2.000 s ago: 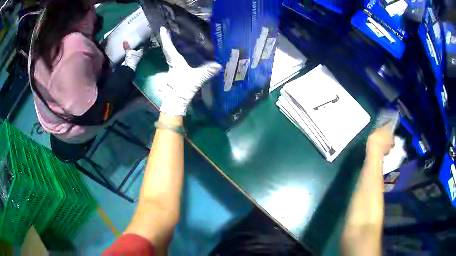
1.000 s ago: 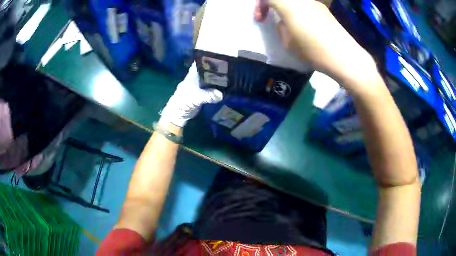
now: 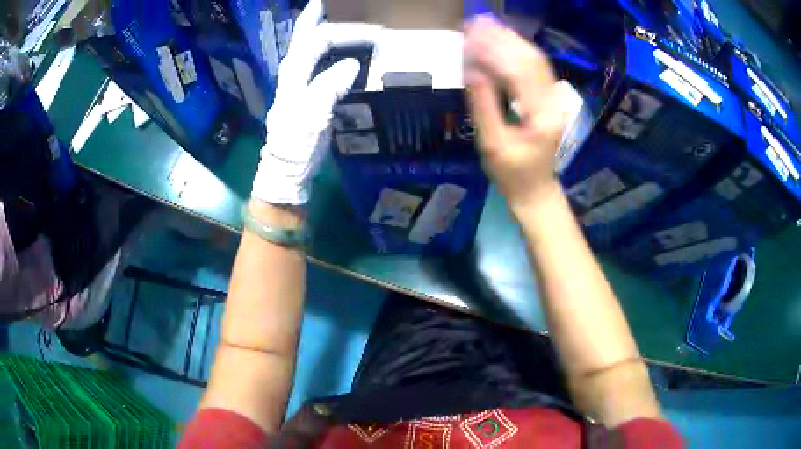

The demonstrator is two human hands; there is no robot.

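Note:
A blue and black retail box [image 3: 413, 197] stands upright at the bench's near edge. Its top is open, with white showing inside and a brown flap at the back. My left hand [image 3: 303, 105], in a white knit glove, grips the box's top left corner and side flap. My bare right hand [image 3: 518, 105] is at the top right edge, blurred, its fingers bent by the flap; its hold is unclear. The box's far side is hidden.
More retail boxes stand close on the right [image 3: 667, 131] and at the back left [image 3: 158, 70]. A blue tape dispenser [image 3: 725, 298] lies at the right. White sheets [image 3: 110, 110] lie at the left. Green crates [image 3: 79, 408] and a stool [image 3: 167, 307] are below left. Part of a person shows at the left edge.
My left hand has moved from the box's lower left side up to its top left corner. My right hand has come back from over the top to the right edge. The brown flap now shows.

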